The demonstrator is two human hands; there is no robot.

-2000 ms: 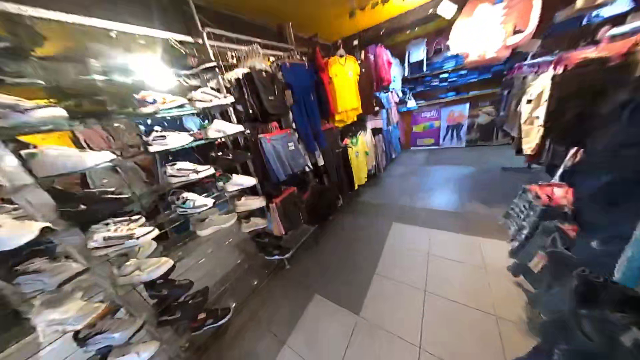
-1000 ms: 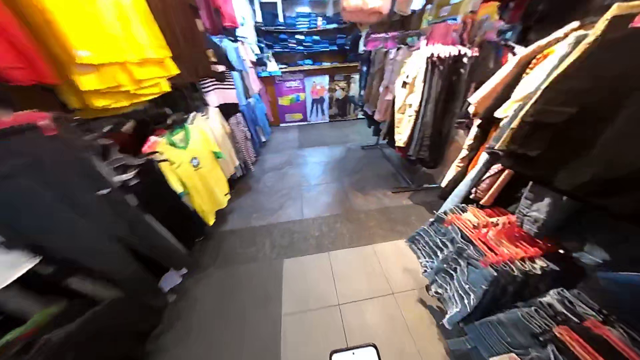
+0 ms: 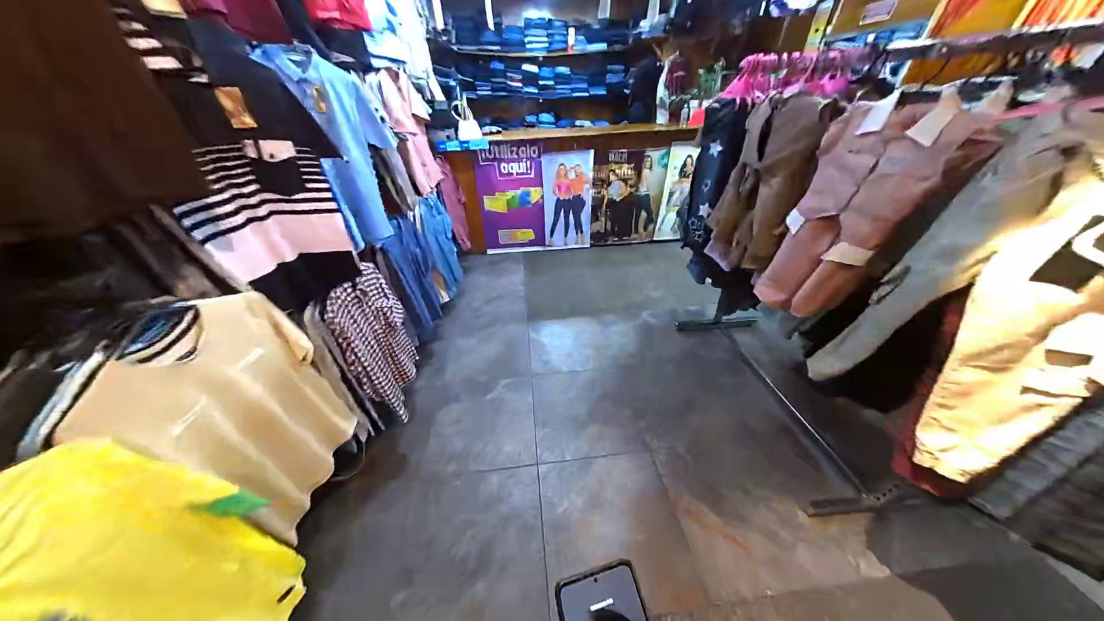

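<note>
At the bottom edge of the head view, a smartphone [image 3: 601, 592] with a dark rim shows its upper part, tilted a little. A small dark shape overlaps its screen, too unclear to name. Neither my left hand nor my right hand can be seen, so what holds the phone is hidden below the frame. Grey floor tiles [image 3: 483, 423] lie beyond it.
Left, a yellow shirt [image 3: 129, 535], a beige top [image 3: 224, 388] and a striped shirt [image 3: 267, 198] hang close by. Right, a rack's metal foot [image 3: 849, 503] reaches onto the floor below hanging trousers [image 3: 1009, 354]. A wooden counter [image 3: 595, 132] with posters [image 3: 569, 198] stands ahead.
The view has moved forward along the aisle, past the shoe shelves and the folded jeans. The phone, absent two seconds ago, came into view at the bottom one second ago and now shows more.
</note>
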